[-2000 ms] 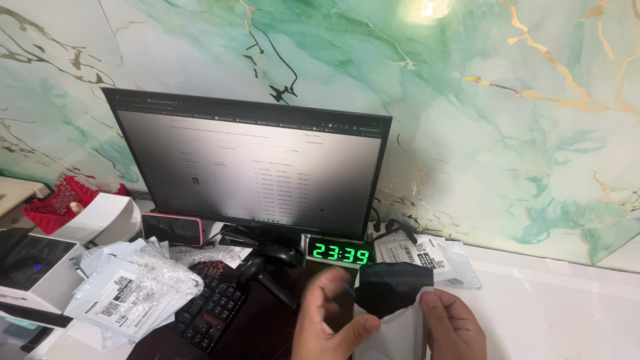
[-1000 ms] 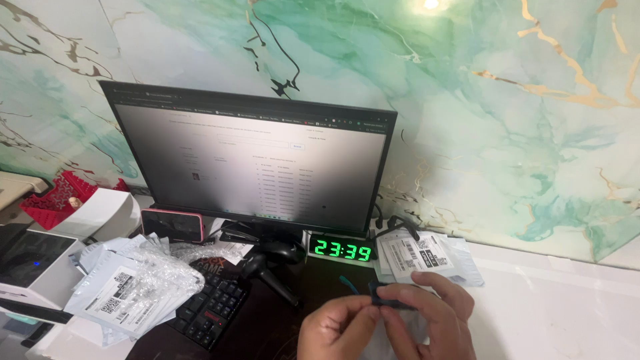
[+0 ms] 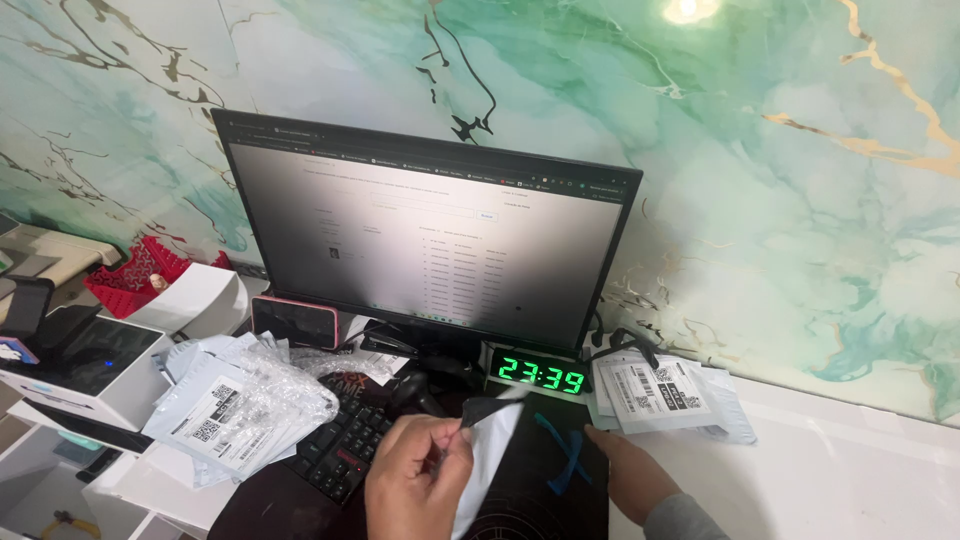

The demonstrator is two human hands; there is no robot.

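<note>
My left hand (image 3: 421, 474) pinches the top edge of a white plastic mailer bag (image 3: 491, 469) with a dark inner side, over the black desk mat. My right hand (image 3: 631, 472) is at the mat's right edge, fingers pointing up and left, with nothing seen in its grasp. Between the hands, blue strips (image 3: 568, 456) lie crossed on the desk mat (image 3: 555, 499). A black keyboard (image 3: 341, 457) lies left of my left hand. Just beyond the mat stands a digital clock (image 3: 541, 373) with green digits.
A monitor (image 3: 427, 247) stands at the back. Labelled mailers and bubble wrap (image 3: 281, 401) pile up at the left, beside a white box (image 3: 142, 375) and a phone with a pink edge (image 3: 295, 322). More labelled mailers (image 3: 667, 397) lie right of the clock. A red basket (image 3: 142, 277) sits far left.
My hands, together at the bag a second ago, are now apart. The right one has moved right, away from the bag; the left still holds it. The crossed blue strips now show on the mat.
</note>
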